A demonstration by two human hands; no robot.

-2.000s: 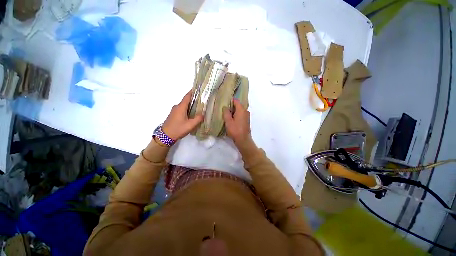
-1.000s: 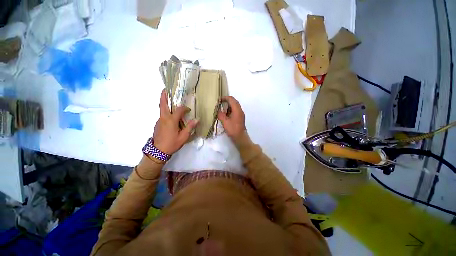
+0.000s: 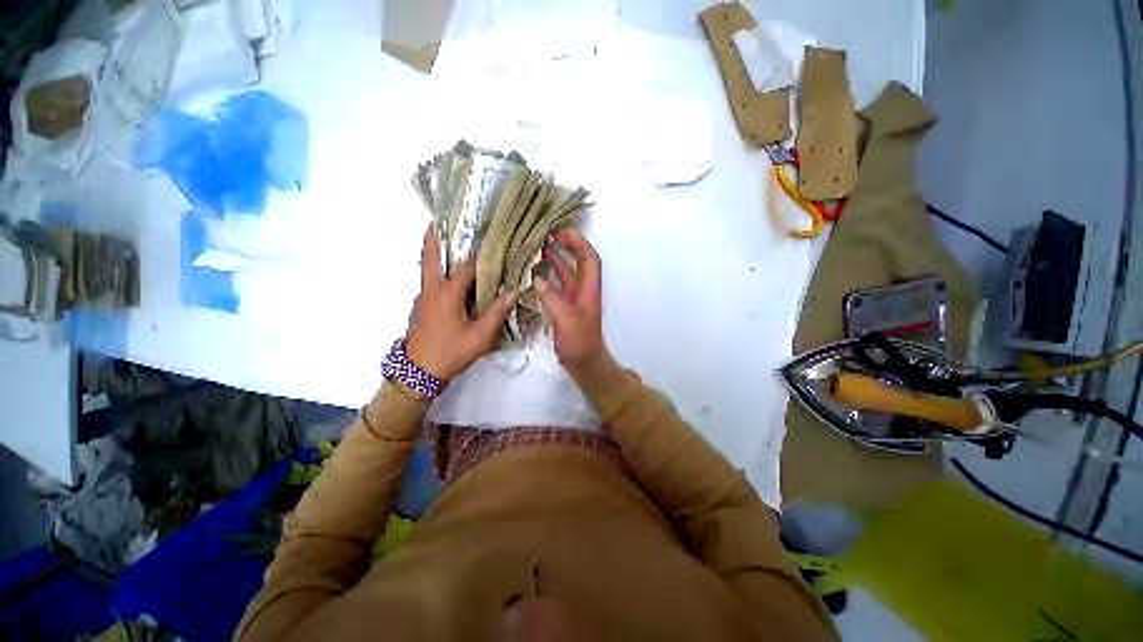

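A bundle of khaki cut pieces stands fanned like pages at the table's near edge, with pale layers between the khaki ones. A white piece with dark marks shows among its left layers. My left hand grips the bundle's left and lower side, thumb on the near end. My right hand is at the bundle's right side with bent fingers on the edges of the right layers. A white sheet lies under the near end.
At right are an iron, a metal plate, a long khaki offcut, two tan templates and orange-handled scissors. Blue scraps and cut stacks lie left. A yellow-green sheet is lower right.
The bundle was split into a left part and a flatter right part one second ago; its right layers are now fanned out. My right hand has stayed at the right side. The camera view has shifted.
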